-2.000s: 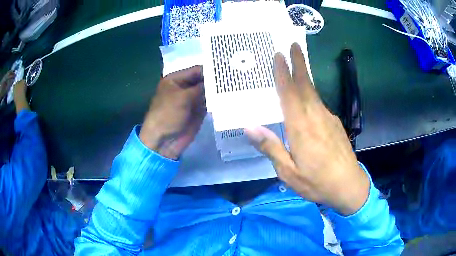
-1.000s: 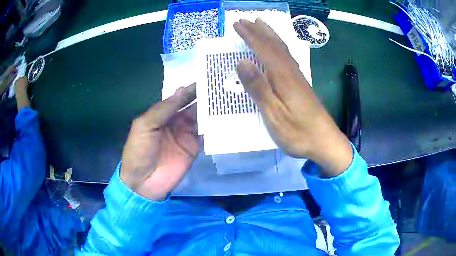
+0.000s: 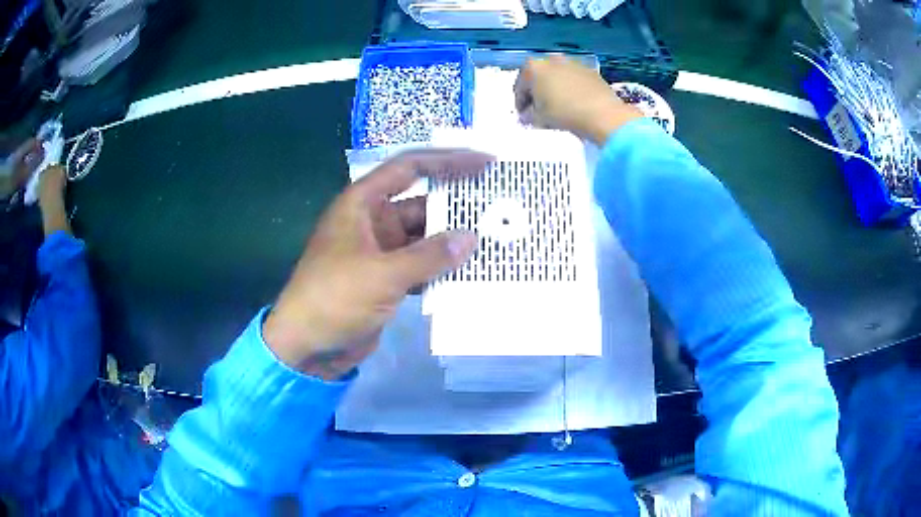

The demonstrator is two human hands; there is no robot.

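Observation:
A white slotted housing with a round centre boss lies in front of me on a stack of similar pale pieces. My left hand is at its left edge, with the thumb and forefinger apart over the slots and the other fingers curled beside the edge. No part shows in it. My right hand is at the white parts bin beyond the housing, its fingers bent down among the small white pieces. Whether it pinches one cannot be told.
A white sheet lies under the stack. A blue parts bin and a round screw dish flank the white bin. A green crate with white arms stands behind. A blue box of white strands is at right; another person's arm at left.
My right hand has moved from over the housing forward to the white bin. My left hand has moved onto the housing's left side. The view shifted, showing more of the crate; my right sleeve hides the screwdriver.

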